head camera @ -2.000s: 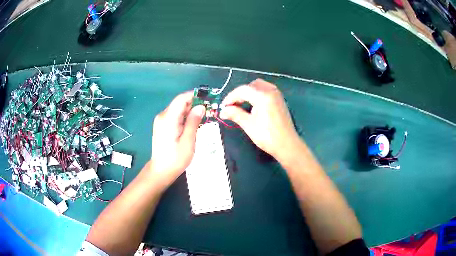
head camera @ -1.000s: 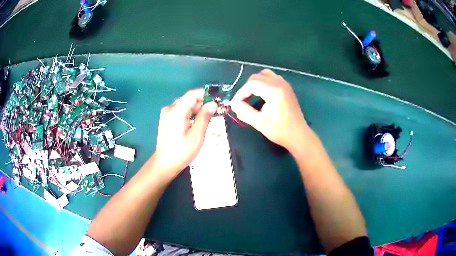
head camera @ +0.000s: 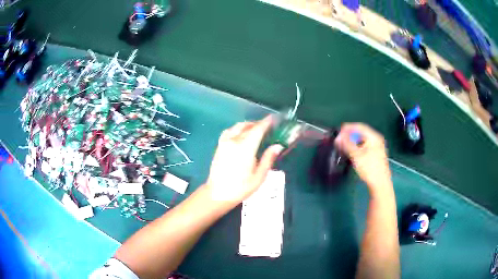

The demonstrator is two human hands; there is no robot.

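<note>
My left hand [head camera: 240,158] holds a small green circuit board [head camera: 284,133] between thumb and fingers, with a white tail sticking up from it. Thin leads run from the board to a black speaker housing [head camera: 330,163], which is blurred. My right hand [head camera: 363,150] is at the housing's upper right, its fingers closed on the unit with a blue battery [head camera: 356,138] showing between them. A smartphone [head camera: 262,215] with a glaring white face lies below the board.
A board heap [head camera: 104,128] lies at left. More housings sit at the right [head camera: 419,223], on the conveyor at right [head camera: 413,131] and at the top [head camera: 137,23]. Dark units [head camera: 22,52] are at the far left. A shelf with parts [head camera: 377,27] runs along the upper right.
My right hand has moved from the board to the right and now holds the speaker unit. My left hand still holds the board. The whole view has turned and shifted.
</note>
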